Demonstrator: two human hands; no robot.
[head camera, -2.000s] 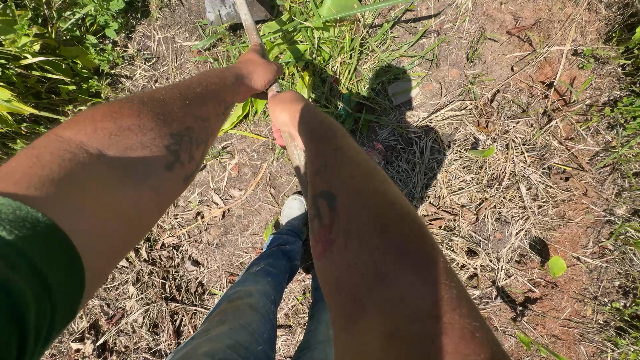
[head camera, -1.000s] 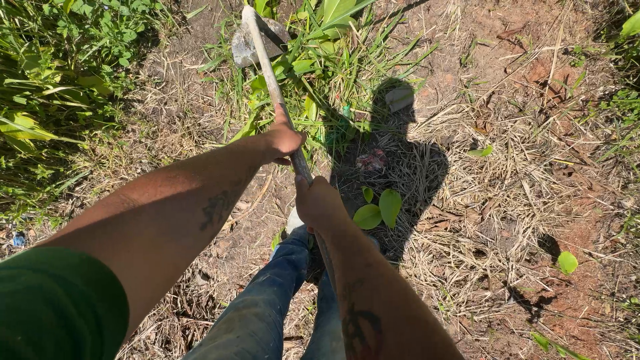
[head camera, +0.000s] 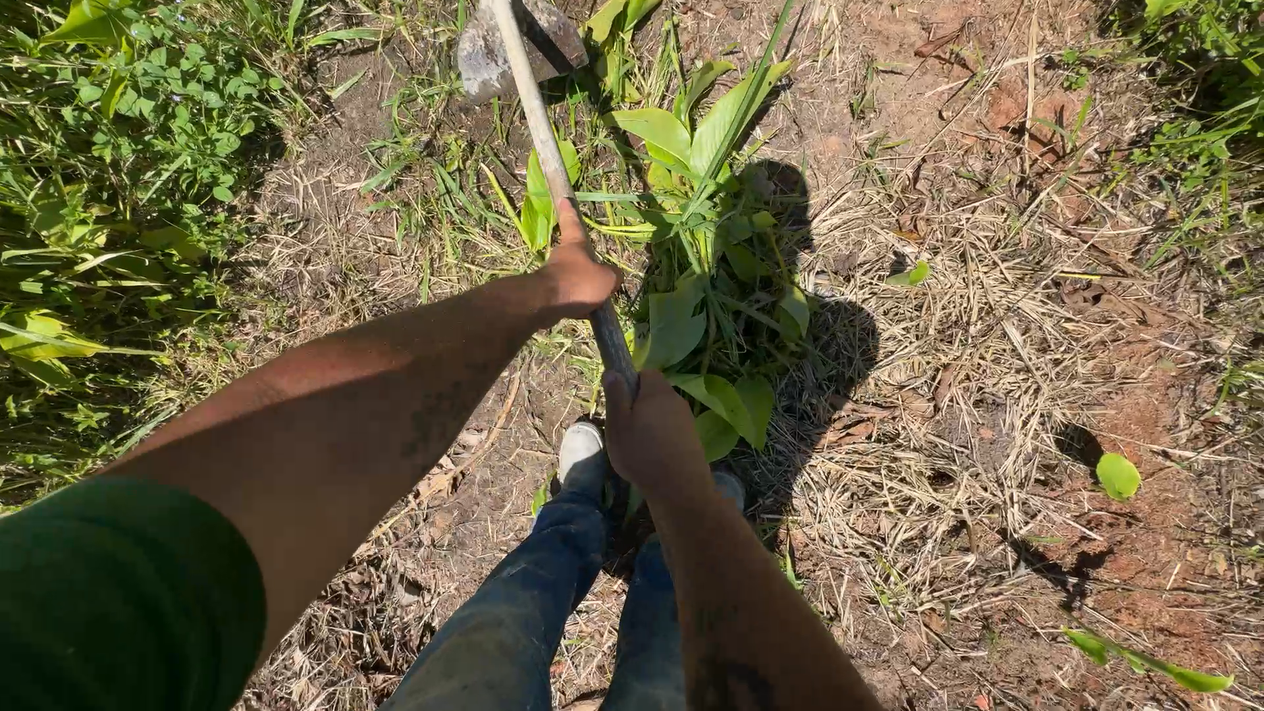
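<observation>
A long wooden handle (head camera: 535, 109) runs from the top of the head view down toward my feet, with the wide metal blade of a hoe (head camera: 487, 57) at its far end near the soil. My left hand (head camera: 581, 275) is closed around the handle's middle. Lower down, close above my shoes, my right hand (head camera: 654, 430) grips the same handle. Just right of the handle lies a heap of broad green leaves and grass (head camera: 706, 257), partly in my shadow. The handle's lower end is hidden behind my right hand and arm.
My light-toed shoe (head camera: 581, 449) stands on bare soil below the leaf heap. Dense green weeds (head camera: 188, 128) line the left side. Dry cut grass (head camera: 948, 425) covers the ground at right, with a loose green leaf (head camera: 1118, 476) on reddish soil. More plants grow at the upper right.
The pile of leaves beside the handle has grown closer to my feet, over ground where only a few leaves lay a second ago. Both hands have stayed on the handle.
</observation>
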